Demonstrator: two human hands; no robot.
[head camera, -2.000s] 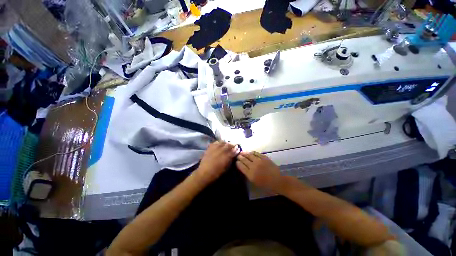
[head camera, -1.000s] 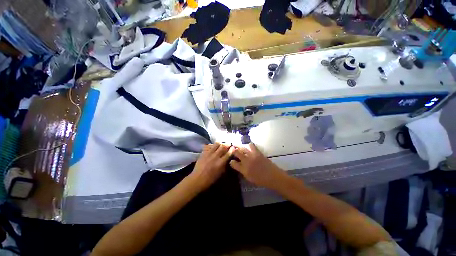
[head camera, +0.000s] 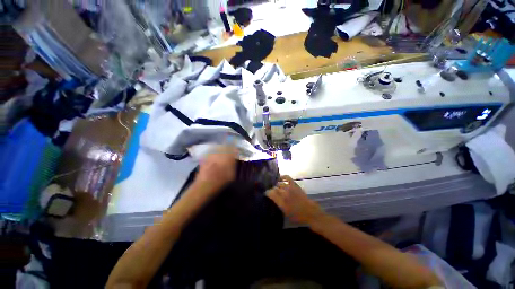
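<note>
The light grey garment body with black bands (head camera: 197, 124) lies heaped left of the needle. A black fabric panel (head camera: 231, 214) hangs over the table edge into the lap, its upper edge at the presser foot (head camera: 274, 151). My left hand (head camera: 217, 166) is blurred and lies on the cloth left of the needle; its fingertips are unclear. My right hand (head camera: 291, 197) pinches the right edge of the black panel just below the needle. The white sewing machine head (head camera: 367, 107) stands over the work.
A brown plastic-covered surface (head camera: 93, 163) with a small cream and black device (head camera: 58, 201) is at left, beside a blue basket (head camera: 22, 169). Black cut pieces (head camera: 322, 38) lie on the wooden board behind. White cloth (head camera: 491, 155) hangs at right. Grey and black pieces (head camera: 452, 231) are heaped below right.
My left hand has moved left, away from my right hand and the needle. My right hand has moved slightly down. The grey cloth is more bunched, and more black panel shows between the hands.
</note>
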